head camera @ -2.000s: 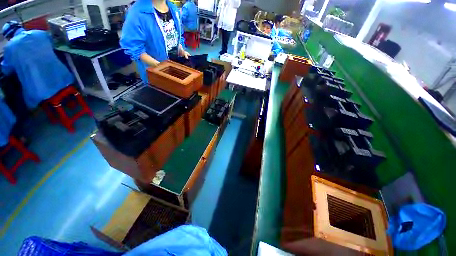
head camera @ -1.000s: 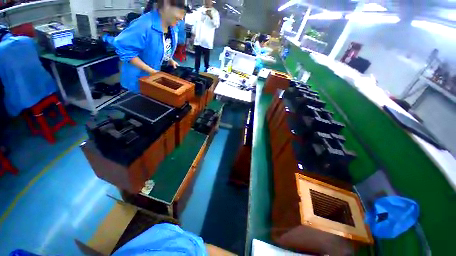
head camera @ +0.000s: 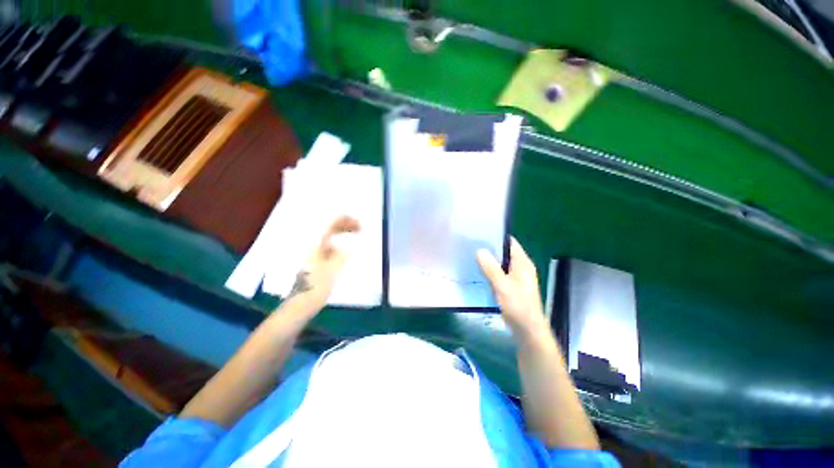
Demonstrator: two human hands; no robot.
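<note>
A display panel (head camera: 448, 219) shows its silver-grey back, with a dark strip at its far edge, in front of me over the green bench. My right hand (head camera: 514, 279) grips its near right edge, thumb on the back. My left hand (head camera: 327, 260) is over the pile of white sheets (head camera: 361, 192), left of the panel; its fingers are blurred, and whether they hold a sheet cannot be told. A long white strip (head camera: 306, 183) lies at the pile's left. More panels (head camera: 604, 315) lie in a small stack at the right.
A stack of wooden frames (head camera: 247, 169) stands at the left, with black subassemblies (head camera: 69, 87) beyond it. A blue bag (head camera: 272, 37) hangs at the back. A yellow card (head camera: 554, 89) is on the back panel near a metal rail (head camera: 631, 174).
The view has turned from the aisle and a person in blue to the bench before me. Both hands, the panels and the white pile are now in view; my right hand holds a panel.
</note>
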